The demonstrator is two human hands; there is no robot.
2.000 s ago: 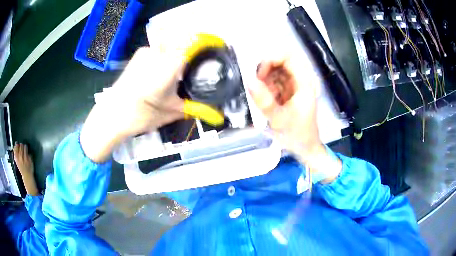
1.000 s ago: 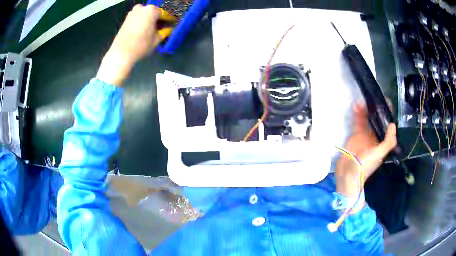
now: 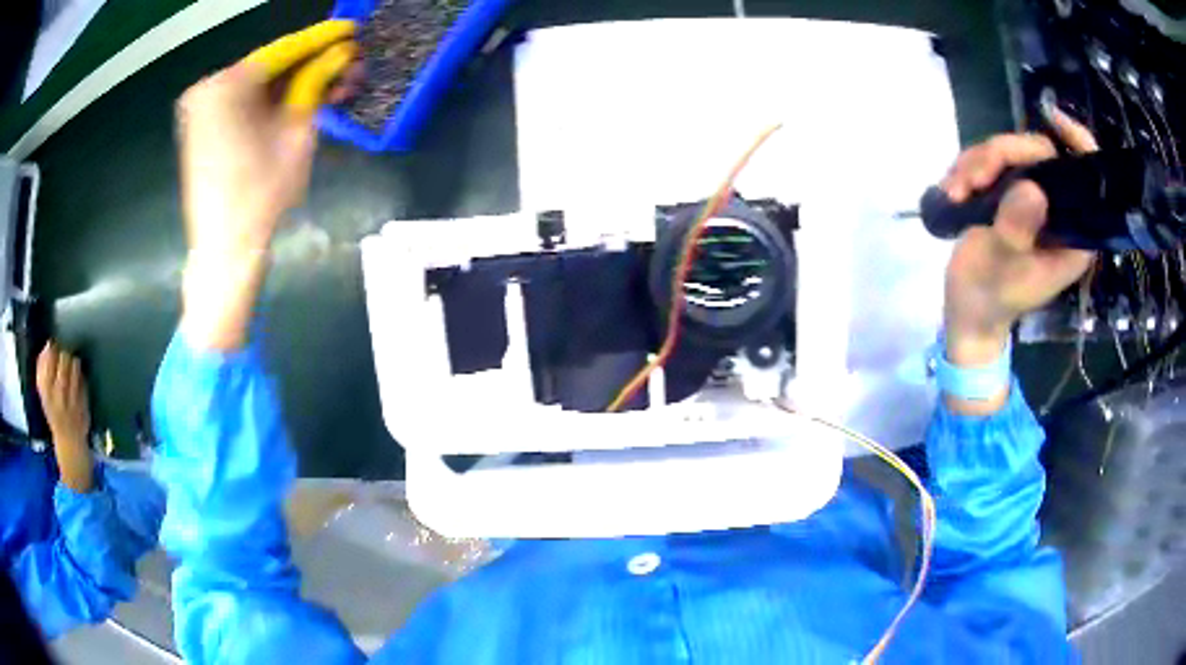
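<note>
The white housing (image 3: 624, 500) lies at the centre, handle bar towards me, partly on the white mat (image 3: 728, 78). The round black module (image 3: 726, 279) sits in its right side, with red-orange lead wires (image 3: 680, 292) across it. Other thin wires run over the bar and down past its right end. My left hand (image 3: 267, 124), with yellow finger cots, is at the left edge of the blue screw bin (image 3: 410, 65); its fingertips are close together, and any screw between them is too small to tell. My right hand (image 3: 1021, 227) holds the black electric screwdriver (image 3: 1106, 199) sideways, its bit pointing left, right of the housing.
Rows of black modules with trailing wires (image 3: 1125, 312) lie at the far right. A pale rail (image 3: 143, 65) curves at the upper left. Another person's hand (image 3: 63, 396) and blue sleeve show at the left edge, beside white parts. The dark green bench (image 3: 325, 351) surrounds the mat.
My right hand has lifted the screwdriver off the mat and turned it sideways. My left hand has moved left and down at the bin. The housing appears slightly left and lower in view.
</note>
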